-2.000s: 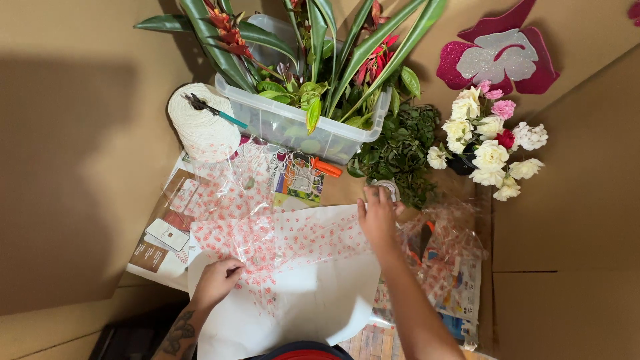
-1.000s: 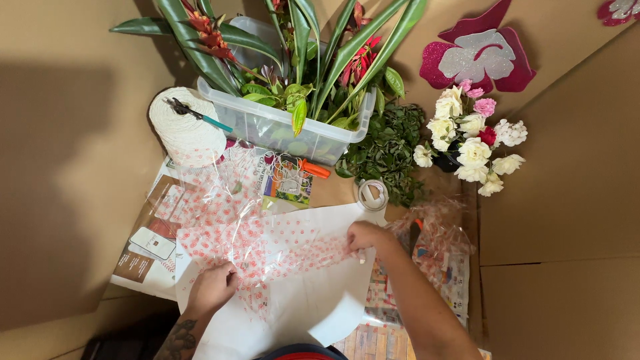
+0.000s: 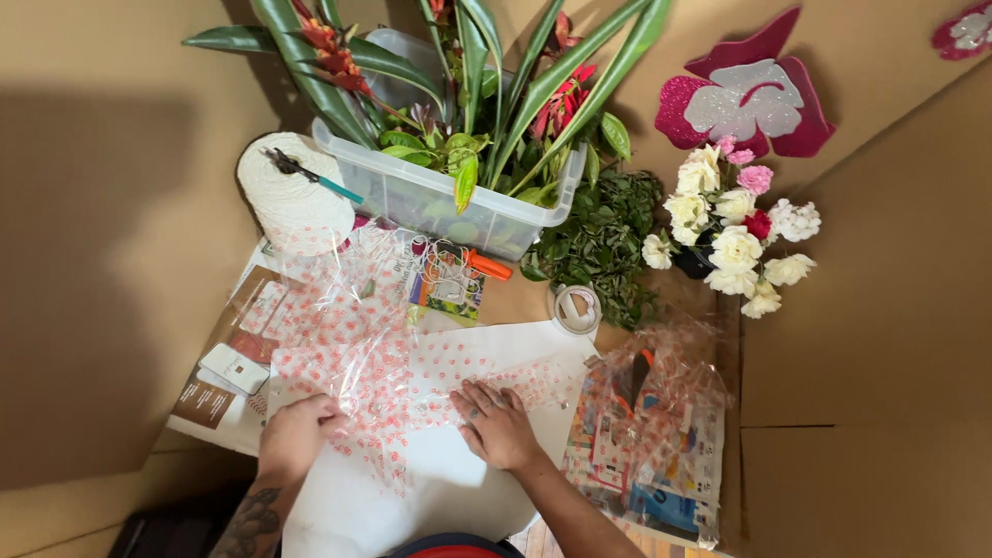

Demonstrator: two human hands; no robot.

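Note:
Clear cellophane printed with small red marks (image 3: 341, 372) spreads over white paper (image 3: 449, 480) and newspaper. My left hand (image 3: 302, 434) has its fingers bent on the lower left edge of the cellophane, seemingly pinching it; the fingertips are partly hidden. My right hand (image 3: 496, 422) lies palm down with fingers spread on the cellophane strip, right of centre. Beyond it, a roll of clear tape (image 3: 576, 309) lies at the paper's upper edge. An orange-handled tool (image 3: 488, 265) and tangled white string (image 3: 449, 263) lie beyond the cellophane.
A plastic bin (image 3: 449, 201) of leaves and red flowers stands behind. Pliers with teal handles (image 3: 314, 177) rest on a cone of white cord (image 3: 298, 213). Cut greenery (image 3: 612, 232), a pot of white and pink flowers (image 3: 732, 248) and crumpled cellophane (image 3: 659, 387) are at the right.
My right hand has moved from near the tape roll, down to the strip's right end, then left along it, and now lies flat. My left hand stays at the cellophane's left edge.

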